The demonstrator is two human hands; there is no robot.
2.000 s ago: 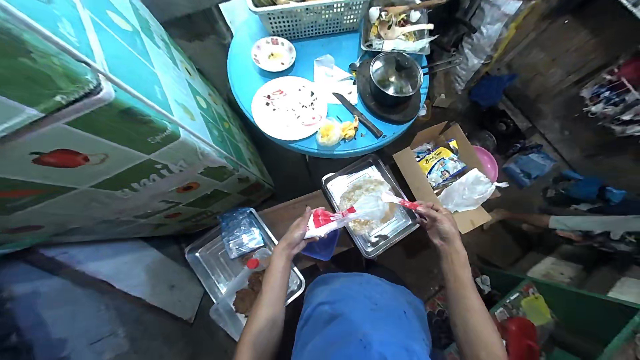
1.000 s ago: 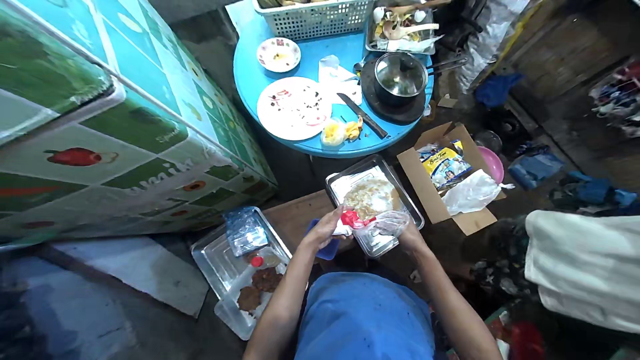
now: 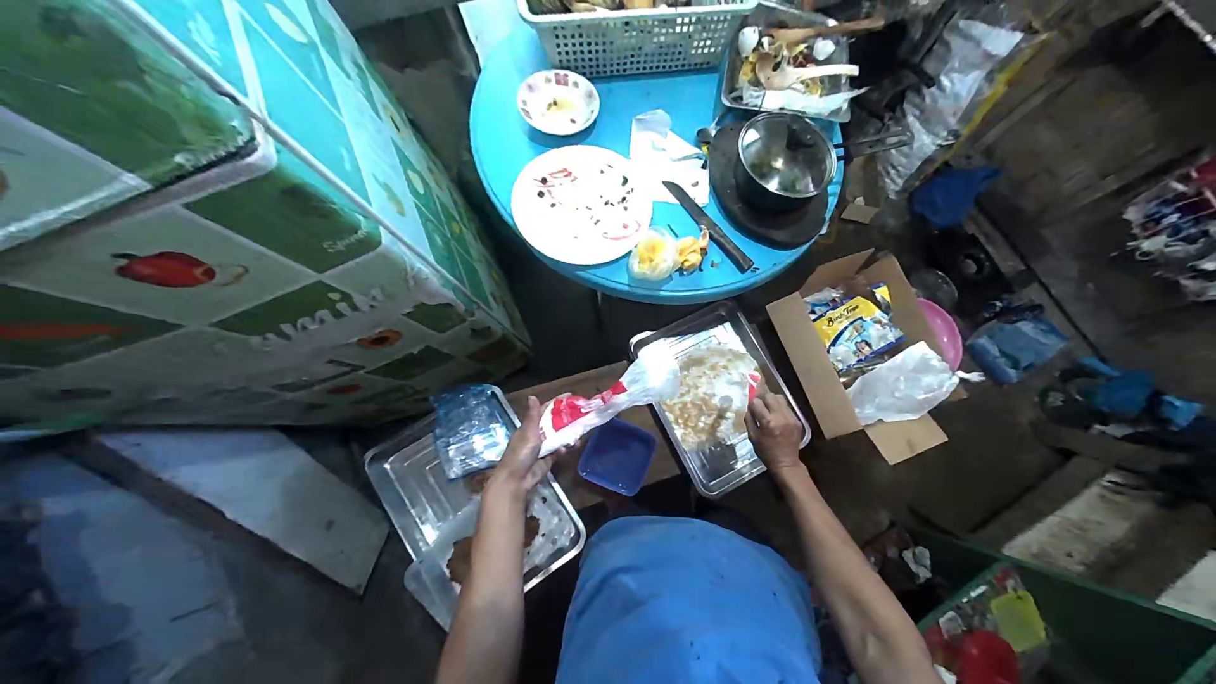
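Observation:
My left hand (image 3: 523,444) holds a red-and-white plastic packet (image 3: 579,416), whose clear end reaches over the near tray. My right hand (image 3: 773,427) is at the right side of that clear plastic tray (image 3: 717,482), gripping a small thing with red on it, too small to name. Pale, crumbly food (image 3: 703,394) lies in the tray. A blue plastic container (image 3: 617,458) stands between my hands. Under my left forearm another clear tray (image 3: 408,518) holds brown food (image 3: 463,560) and a folded clear bluish plastic (image 3: 471,429).
A round blue table (image 3: 494,123) bears a white plate (image 3: 581,204), a bowl (image 3: 559,102), a knife (image 3: 708,226), a pot (image 3: 787,157) and a plastic basket (image 3: 636,43). An open cardboard box (image 3: 803,361) with packets stands to the right, a patterned cabinet (image 3: 313,228) to the left.
My hands were together over the tray a second ago. Now they are apart, the left one farther left with the red-and-white packet.

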